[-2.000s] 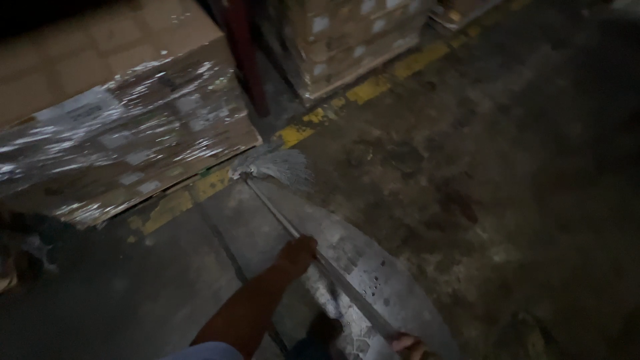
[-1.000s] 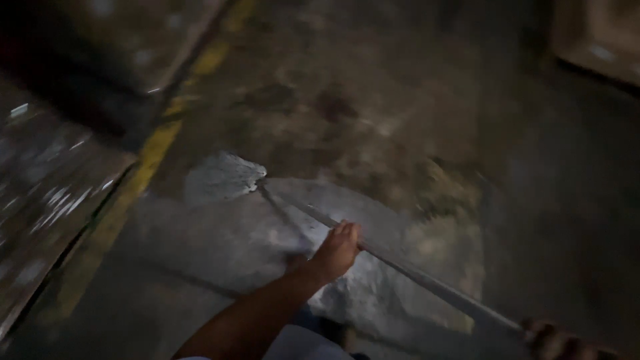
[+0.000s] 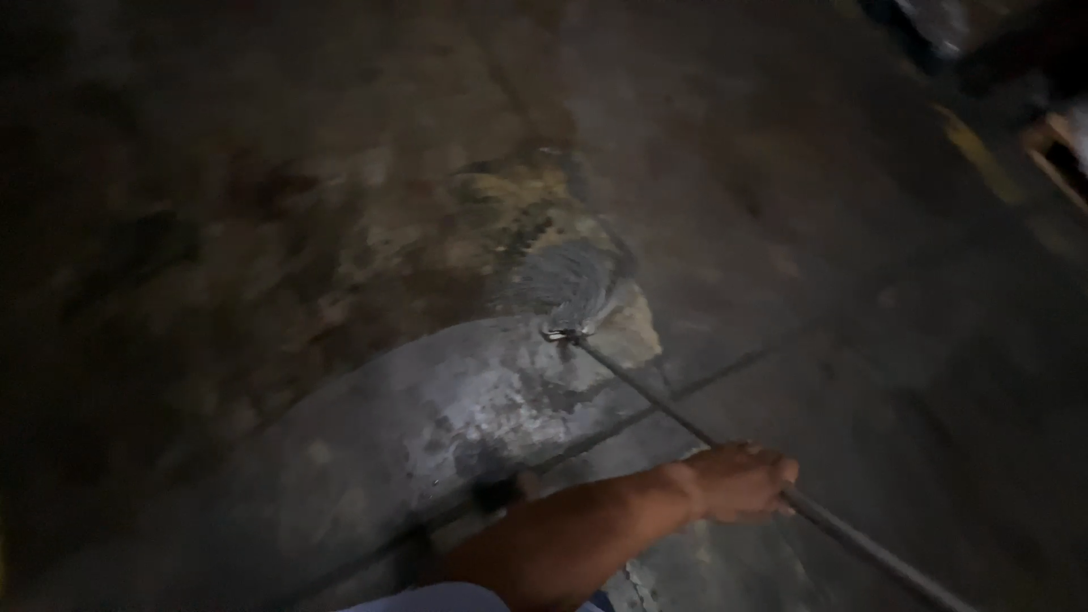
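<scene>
My left hand [image 3: 744, 482] is closed around the handle [image 3: 650, 395] of a string mop, at the lower right of the view. The mop's grey strands [image 3: 565, 276] lie fanned out on the concrete floor, beyond the handle's lower end. Around the mop head the floor has a yellowish, worn patch [image 3: 527, 191], and nearer to me is a paler, shiny wet patch [image 3: 501, 408]. The handle runs out of view at the bottom right. My right hand is not in view.
At the right edge stands part of a wooden pallet [image 3: 1054, 157], with a worn yellow floor line [image 3: 977, 153] beside it. Dark, blurred objects are at the top right corner. A dark seam [image 3: 739, 365] crosses the floor.
The mop has swept across the floor, away from the yellow line by the wrapped pallet, onto the yellowish patch. My right hand has left the view, which has turned a lot.
</scene>
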